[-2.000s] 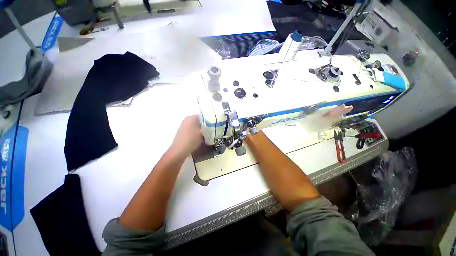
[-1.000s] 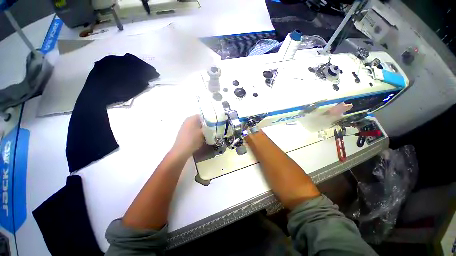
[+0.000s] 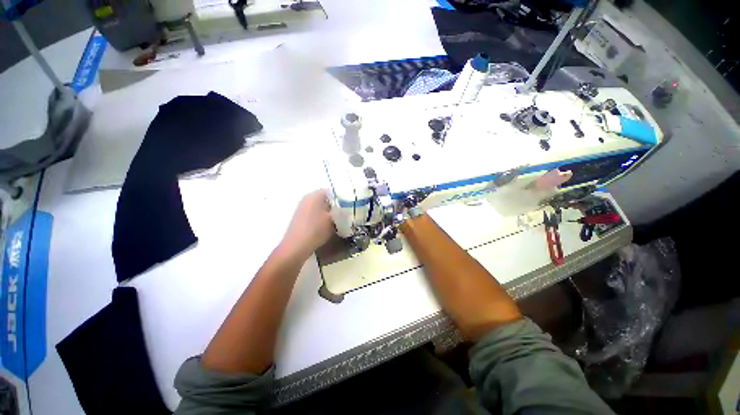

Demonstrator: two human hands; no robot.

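Observation:
The white lockstitch machine head point(image 3: 454, 150) with a blue stripe lies across the table. My left hand point(image 3: 315, 219) is at the left end of the head, its fingers hidden behind the machine. My right hand point(image 3: 411, 220) reaches in under the head, just right of the needle bar and presser foot area point(image 3: 376, 235); its fingers are hidden by the machine parts. What either hand holds cannot be seen. The machine bed point(image 3: 357, 271) shows below the needle area.
Black cut fabric panels point(image 3: 154, 186) lie left of the machine. A red-handled tool point(image 3: 554, 243) and small dark and red snips point(image 3: 599, 220) lie at the table's right end. A crinkled clear plastic bag point(image 3: 625, 316) hangs at the right. A thread cone point(image 3: 472, 79) stands behind the head.
The view has shifted slightly, so the table and fabric panels sit a little further right and lower. Both hands stay at the same places on the machine.

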